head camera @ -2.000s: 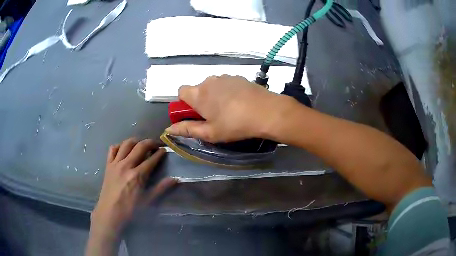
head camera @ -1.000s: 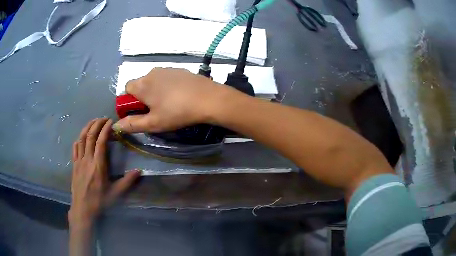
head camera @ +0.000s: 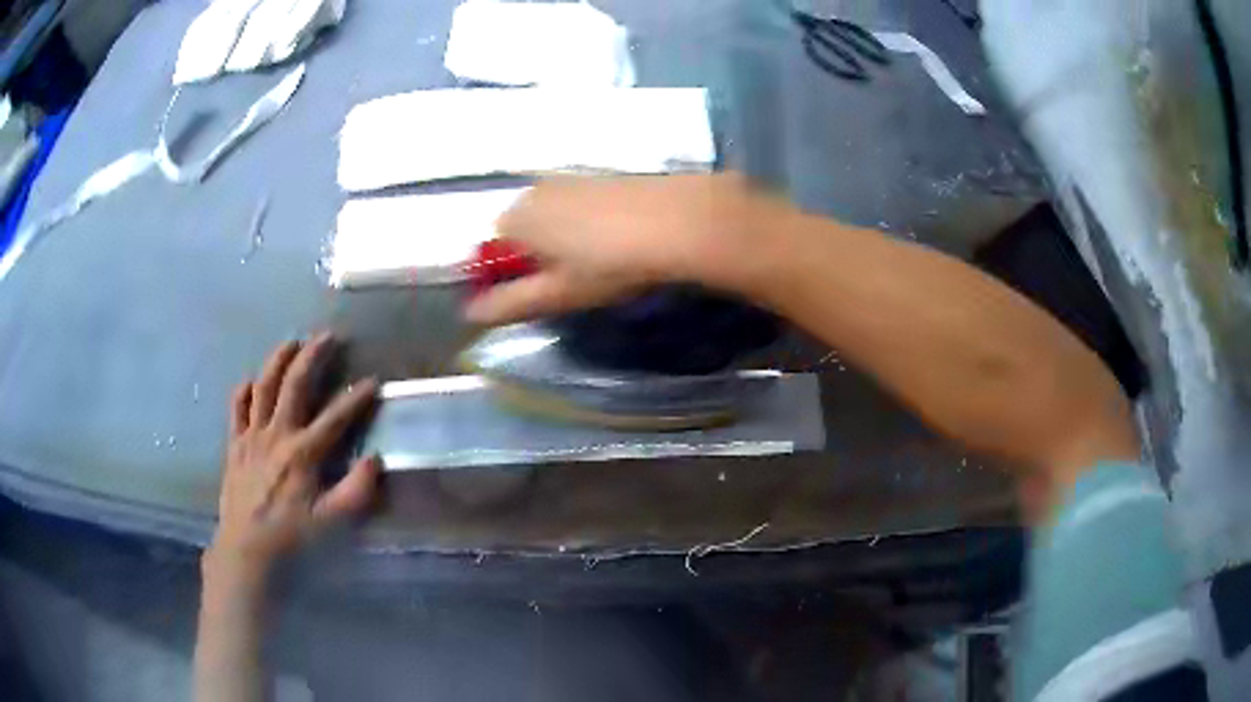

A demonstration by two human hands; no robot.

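My right hand [head camera: 604, 247] is closed on the red handle of the steam iron [head camera: 590, 377], blurred by motion. The iron is over the upper middle of the pressing template [head camera: 453, 422], a long grey strip with white band edges [head camera: 590, 453] along both long sides. Whether the soleplate touches it I cannot tell. My left hand [head camera: 295, 446] lies spread on the cloth, with its thumb and index fingertip at the left end of the strip.
Two long white stacks [head camera: 528, 133] [head camera: 412, 240] lie beyond the iron. A smaller white pile [head camera: 535, 44], looped tape [head camera: 117, 176] and a white bundle [head camera: 261, 34] are farther back. Scissors [head camera: 840, 47], a scrap [head camera: 936, 71] and a dark pad [head camera: 1063, 288] are at right.
The iron has moved right along the strip, away from my left fingers. More of the template's left part and its right end now show. My left hand stays at the left end.
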